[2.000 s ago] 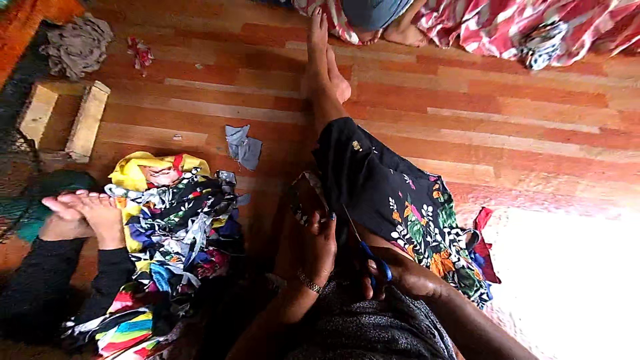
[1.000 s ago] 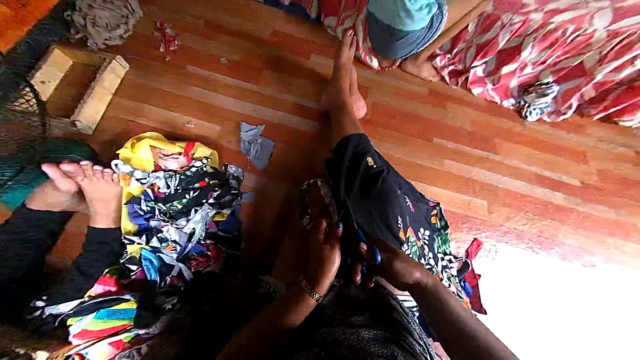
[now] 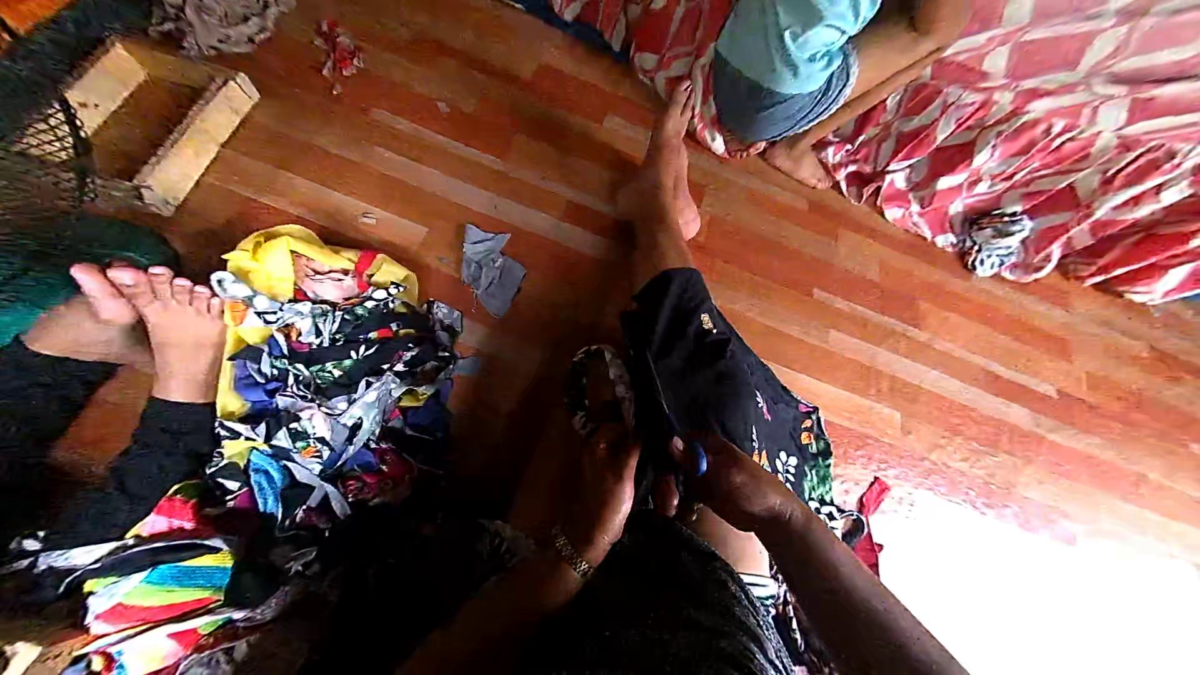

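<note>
My left hand [image 3: 607,478], with a metal bracelet at the wrist, grips a patterned cloth strip [image 3: 600,375] that loops beyond the fingers. Just right of it, my right hand [image 3: 727,483] is closed on blue-handled scissors [image 3: 698,457], whose dark blades point forward beside my leg and are hard to make out. Black floral fabric [image 3: 741,394] covers my outstretched leg. To the left of both hands lies a heap of multicoloured cloth strips [image 3: 347,403]. Shadow hides the fingertips of my left hand.
Another person's bare feet [image 3: 164,314] rest left of the heap. A wooden frame [image 3: 197,141] lies at upper left, a grey cloth scrap [image 3: 492,269] on the wooden floor. A person in blue shorts [image 3: 787,89] sits at the top by a red-and-white cloth [image 3: 1012,141]. Glare covers the lower right.
The view has shifted, so the seated person at the top shows more. The scissors stay in my right hand, which is closer to my left hand than two seconds ago.
</note>
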